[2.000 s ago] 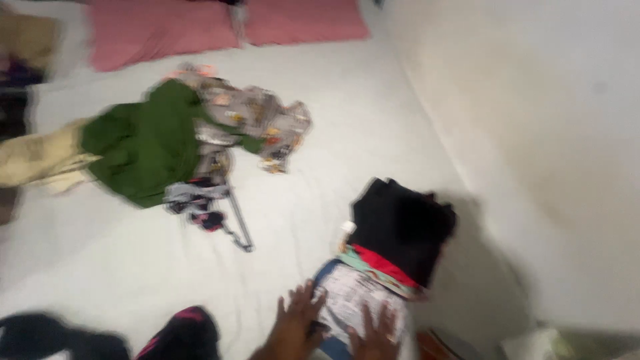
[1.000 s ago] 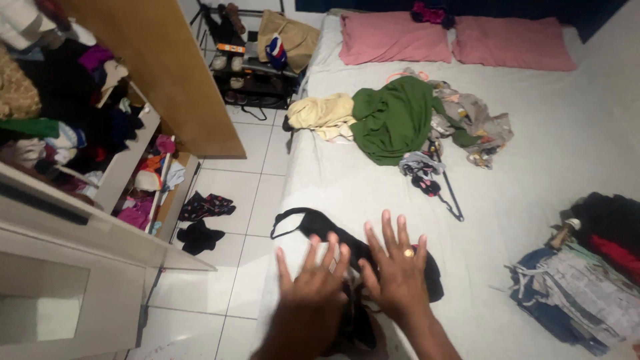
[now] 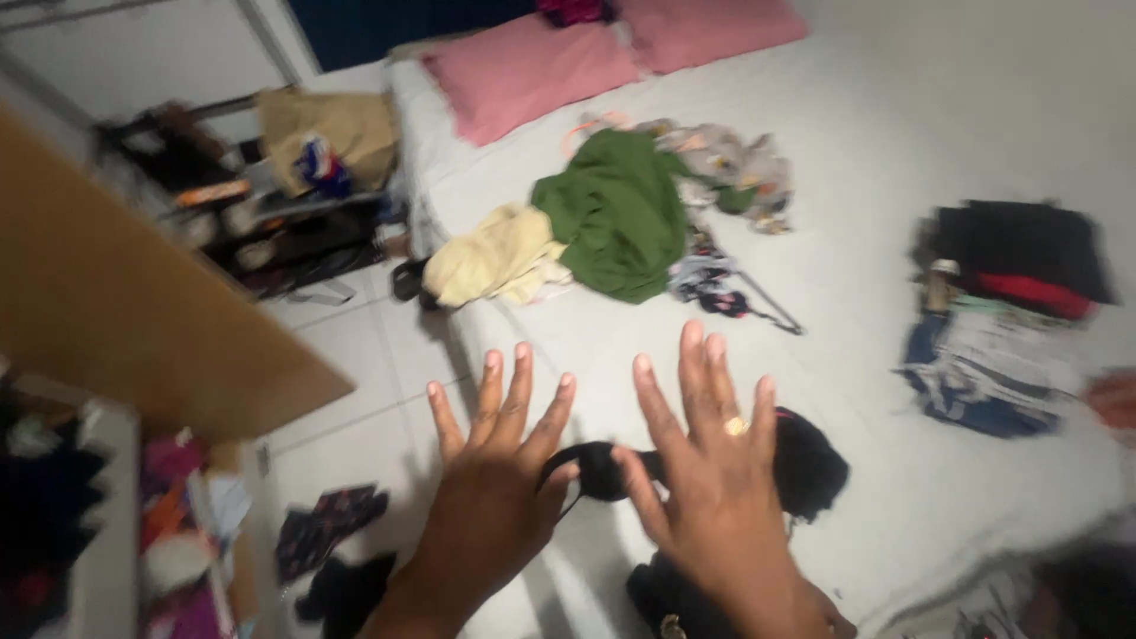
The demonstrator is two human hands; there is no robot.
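Observation:
My left hand (image 3: 497,497) and my right hand (image 3: 710,470) are raised with their fingers spread, and neither holds anything. Behind them, a black garment (image 3: 806,461) with a strap lies near the edge of a bed with a white sheet (image 3: 852,355). Farther up the bed are a crumpled green cloth (image 3: 621,213), a cream cloth (image 3: 488,257) and a patterned grey garment (image 3: 737,164). A small floral garment (image 3: 710,284) lies beside a dark, thin hanger (image 3: 768,302). At the right is a stack of folded clothes (image 3: 1003,328), black, red and light-coloured.
Pink pillows (image 3: 541,75) lie at the bed's head. A wooden wardrobe door (image 3: 133,284) stands open at the left, above drawers with clothes (image 3: 182,541). Dark garments (image 3: 328,528) lie on the tiled floor (image 3: 355,444). A rack (image 3: 293,240) holds a brown bag (image 3: 328,133).
Two seconds ago my hands were over the folded stack; one second ago they were over the black garment. They are still raised and spread. The view has swung left and tilted.

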